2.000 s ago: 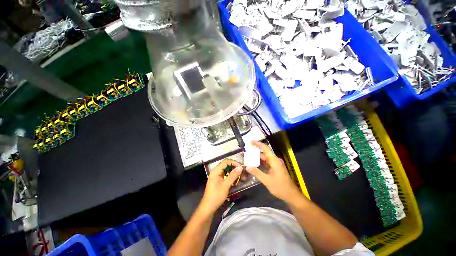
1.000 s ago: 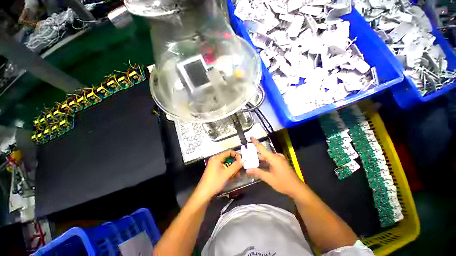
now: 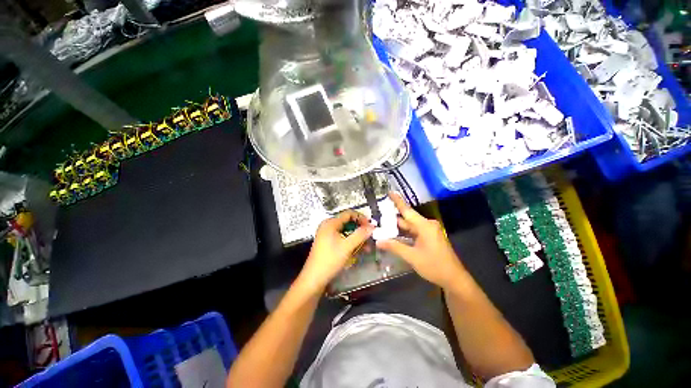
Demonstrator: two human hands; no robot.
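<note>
My right hand holds a white plastic piece between its fingers, just in front of the clear fume hood. My left hand grips a small green and yellow board against the left side of the white piece. My fingers hide much of the board. A dark upright stands below the hood, its lower end at the white piece. A small metal tray lies beneath my hands.
Blue bins heaped with white pieces stand right of the hood. A yellow crate holds rows of green boards. A black mat lies left, with yellow-black transformer boards behind it. A blue crate stands at lower left.
The view has shifted a little. Both hands have moved slightly forward, towards the hood and dark upright, still holding the white piece and the board together.
</note>
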